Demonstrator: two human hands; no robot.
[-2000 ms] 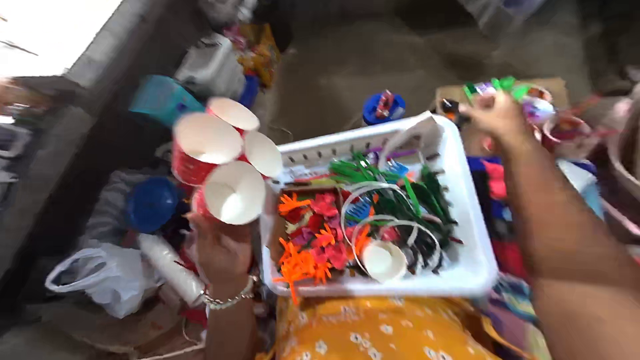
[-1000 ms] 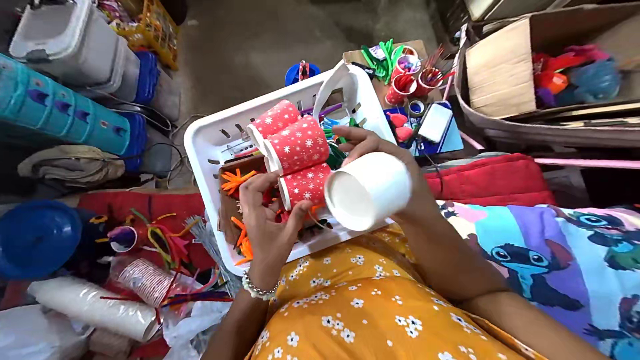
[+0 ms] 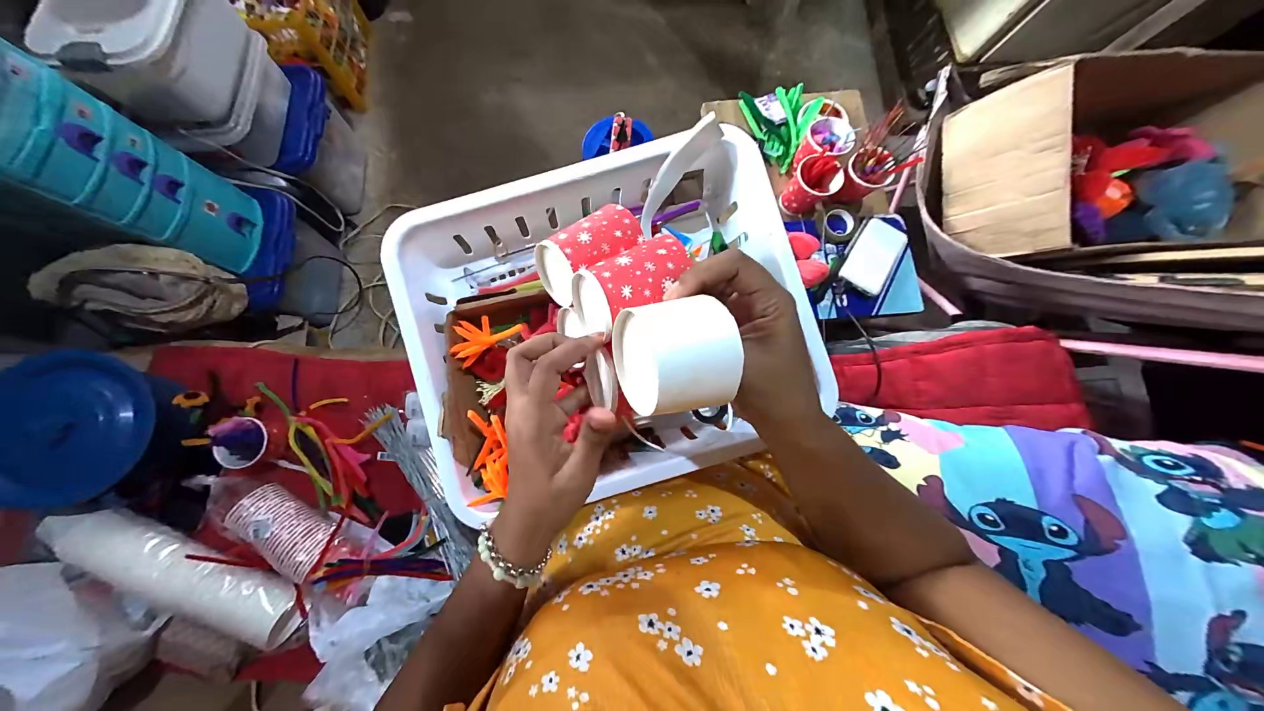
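Note:
Over a white plastic basket (image 3: 425,286) on the lap, my right hand (image 3: 765,336) holds a plain white paper cup (image 3: 686,355) lying on its side, its rim facing left. My left hand (image 3: 553,405) grips the rim side of a cup beside it, whose body is mostly hidden. Red paper cups with white snowflakes (image 3: 642,272) lie against these, their rims also to the left. Orange pipe-cleaner pieces (image 3: 484,341) and red ones lie in a cardboard box inside the basket. A white curved band (image 3: 681,168) stands up at the basket's back.
Beyond the basket's right corner, red cups (image 3: 812,186) hold craft pieces, near a white phone-like object (image 3: 874,257). A cardboard box (image 3: 1007,158) stands at right. Left are a blue lid (image 3: 74,430), a bagged stack of cups (image 3: 281,528), pipe cleaners (image 3: 326,449) and teal drawers (image 3: 128,158).
The white cup has turned from its mouth facing the camera to its side, and now lies closer against the red cups. My left hand has shifted to the rims.

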